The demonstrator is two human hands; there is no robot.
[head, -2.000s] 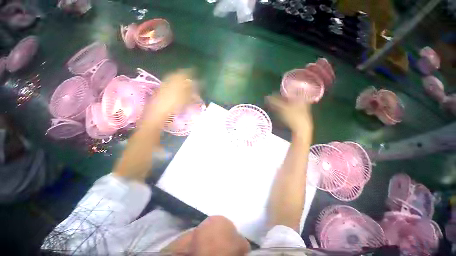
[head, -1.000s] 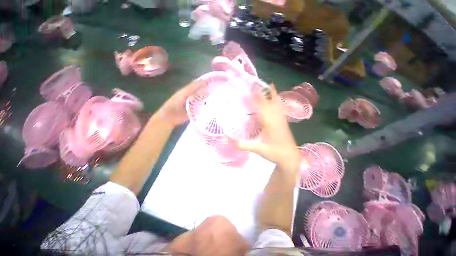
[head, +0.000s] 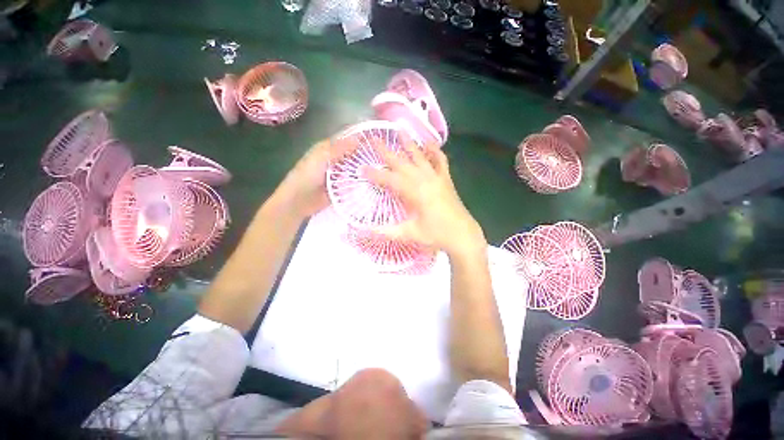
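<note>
A round pink front grille (head: 357, 185) faces me above the far end of the white sheet (head: 378, 309). My left hand (head: 316, 176) grips its left side. My right hand (head: 421, 193) lies with spread fingers over its right side. A pink clip base (head: 411, 107) sticks out beyond the hands, on the far side. Another pink slotted round part (head: 391, 251) shows below the grille, partly under my right hand. Whether the grille is seated on the fan body is hidden by the hands.
Pink fan bodies (head: 142, 215) are piled at the left, small rings (head: 125, 308) beside them. Overlapping front grilles (head: 554, 268) lie right of the sheet, more fans (head: 597, 382) at the near right. A grey metal bar (head: 688, 206) crosses the right side. A plastic bag (head: 339, 17) lies at the far side.
Since two seconds ago, both hands have come together over the sheet around a fan part. Since one second ago, the right hand's fingers have moved onto the grille's front, and the view has shifted slightly.
</note>
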